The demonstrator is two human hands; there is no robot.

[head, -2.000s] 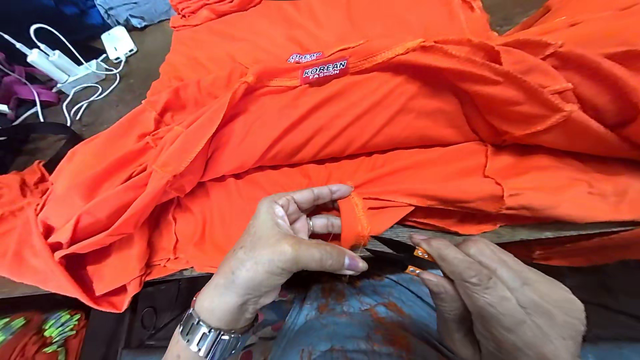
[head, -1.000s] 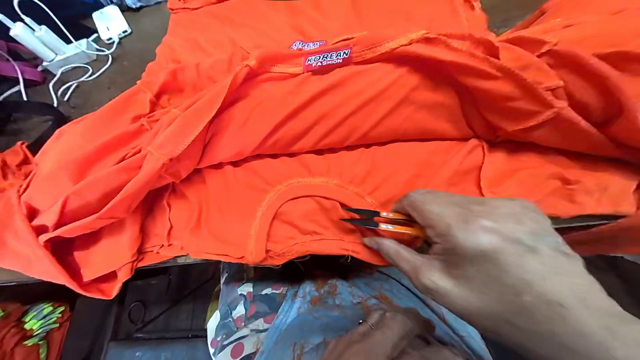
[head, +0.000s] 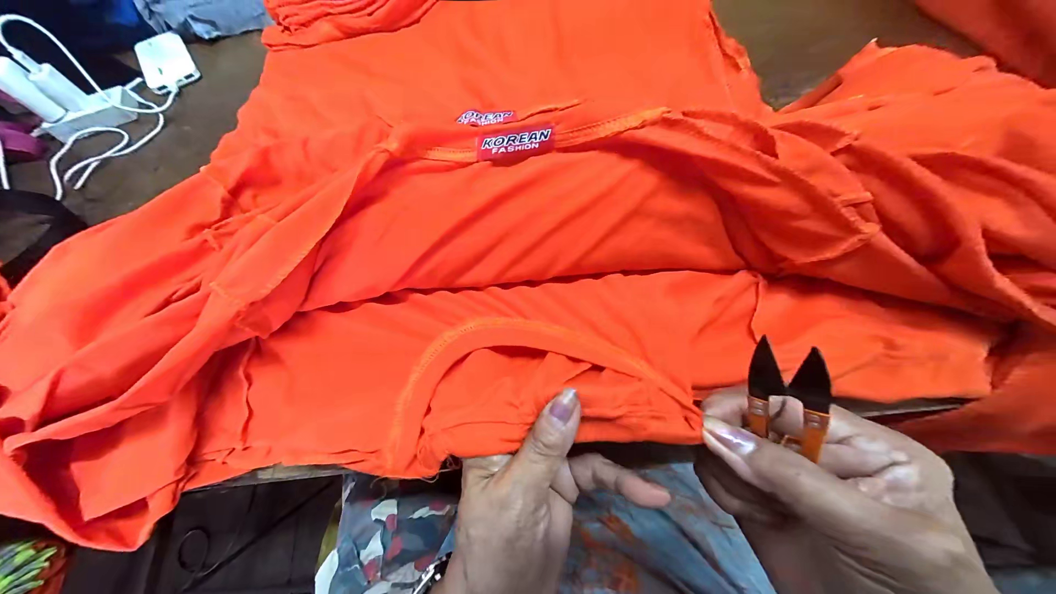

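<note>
An orange knit garment (head: 528,223) with a sewn-in red neck label (head: 516,144) lies across the table, its curved neckband seam (head: 495,330) near the front edge. My left hand (head: 528,495) grips the fabric just below that curve, thumb on top and fingers underneath. At the right end of the curve my right hand (head: 833,495) pinches the garment's edge between thumb and forefinger. The same hand also holds a pair of thread snips (head: 788,404) with orange handles; their two dark blades point up and stand apart, clear of the cloth.
White chargers and cables (head: 87,103) lie on the brown table (head: 792,49) at the upper left. More orange fabric (head: 990,33) is at the upper right. A patterned cloth (head: 404,528) and blue-grey cloth (head: 643,528) cover my lap. Dark panels show below the table edge.
My left hand has come up from the lap and taken hold of the garment. The snips, earlier laid against the curved seam, now point up in my right hand, which pinches the fabric edge.
</note>
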